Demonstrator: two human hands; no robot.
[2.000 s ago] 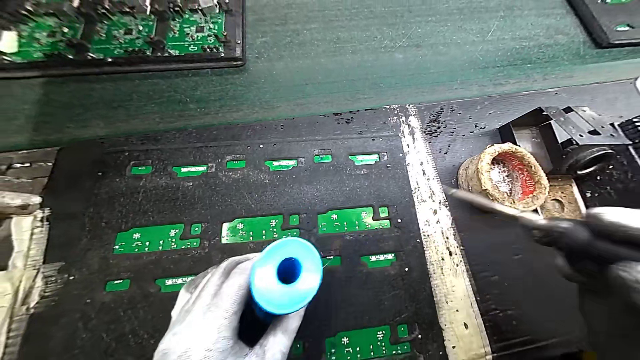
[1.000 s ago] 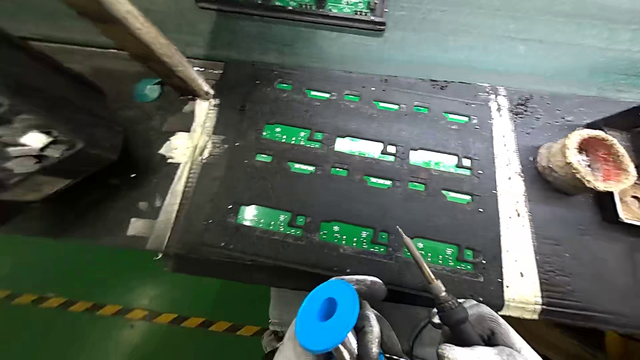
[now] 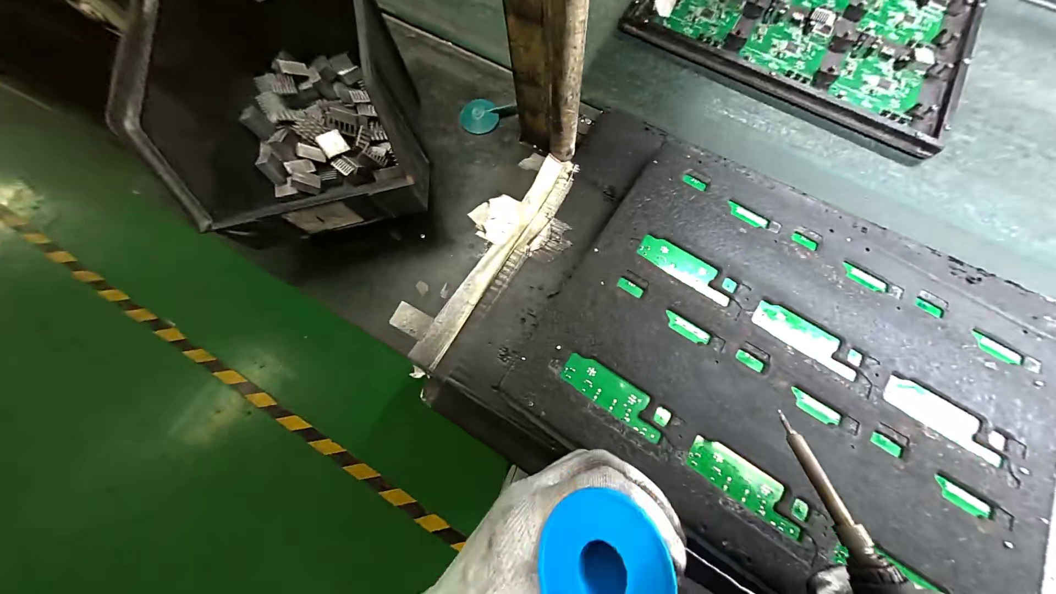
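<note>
Gloved in grey-white, my left hand (image 3: 528, 528) is shut on a blue spool (image 3: 606, 540), with thin wire trailing to its right, at the bottom centre. At the lower right, my right hand (image 3: 829, 580), mostly cut off by the frame's edge, holds a soldering iron (image 3: 825, 487) by its dark handle. The iron's tip points up and left over a black fixture plate (image 3: 742, 429). Green circuit boards lie in the plate's cutouts, among them a larger board (image 3: 610, 396) left of the iron and another (image 3: 738, 483) beside its shaft.
A black bin (image 3: 165, 165) of finned metal heat sinks (image 3: 322, 124) stands at upper left. A post (image 3: 544, 74) rises behind the taped edge (image 3: 495, 264). A black tray (image 3: 916, 140) of populated boards lies at upper right. Striped floor tape (image 3: 264, 400) runs along the green floor.
The view has swung far to the left, bringing in the heat sink bin and the floor. The spool and soldering iron remain in my hands.
</note>
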